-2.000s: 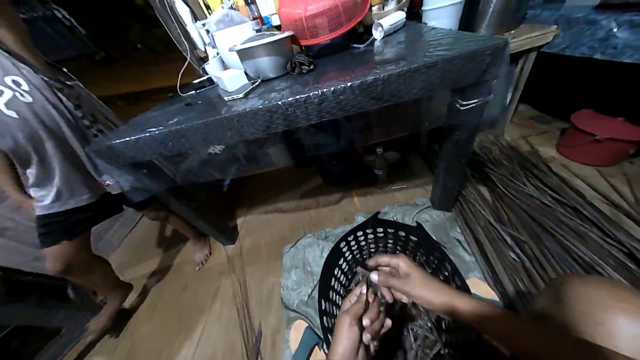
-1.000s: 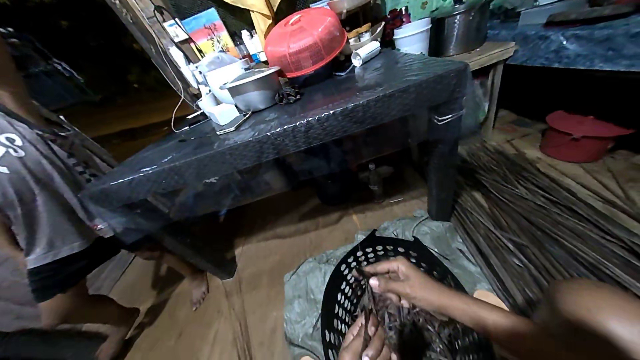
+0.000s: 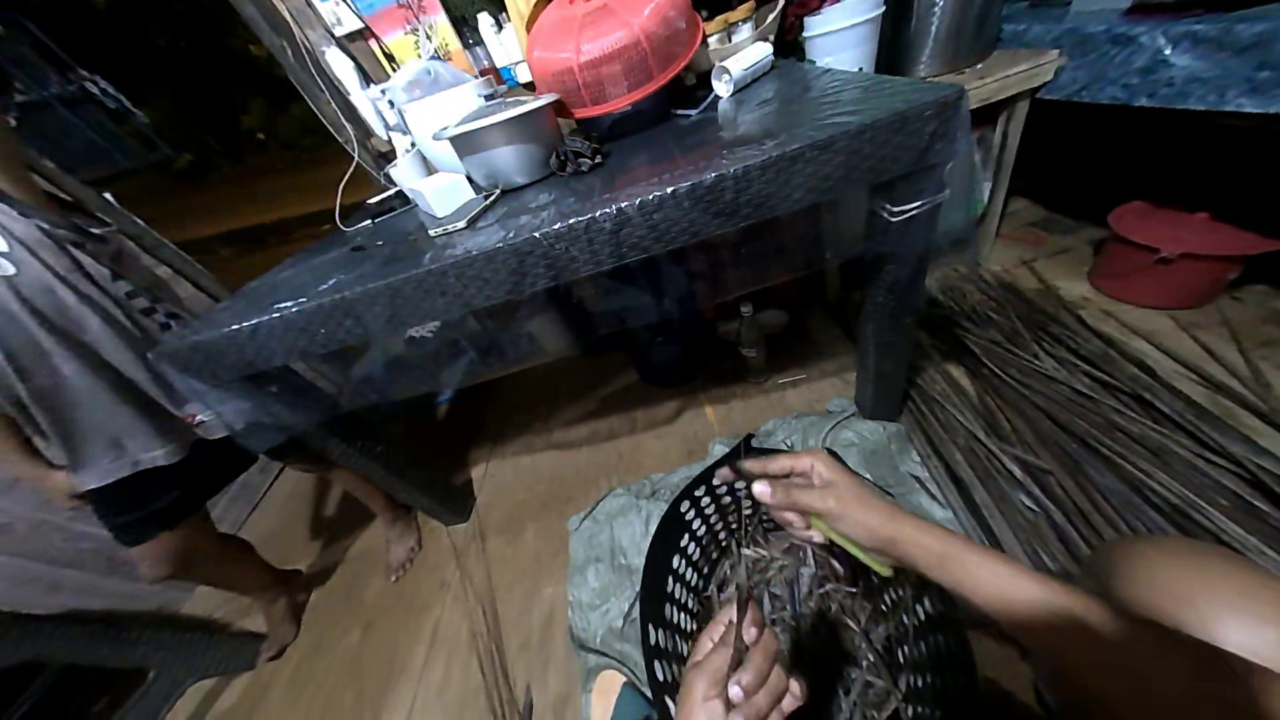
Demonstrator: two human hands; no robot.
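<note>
Over a black perforated plastic basket, my left hand grips a thin dark dry strip that stands roughly upright. Above it my right hand has thumb and fingers pinched near the strip's upper end; a yellow-green handle of some tool sticks out under its palm. Dry brown shreds lie inside the basket. Whether a blade is on the tool cannot be seen.
The basket stands on a grey-green sheet. A table with a black plastic cover is ahead. Long dark dry strips lie at right, near a red bucket. A person stands at left.
My hands have moved apart, the right one now further above the left along the strip. The yellow-green handle has come into sight. The view has shifted somewhat.
</note>
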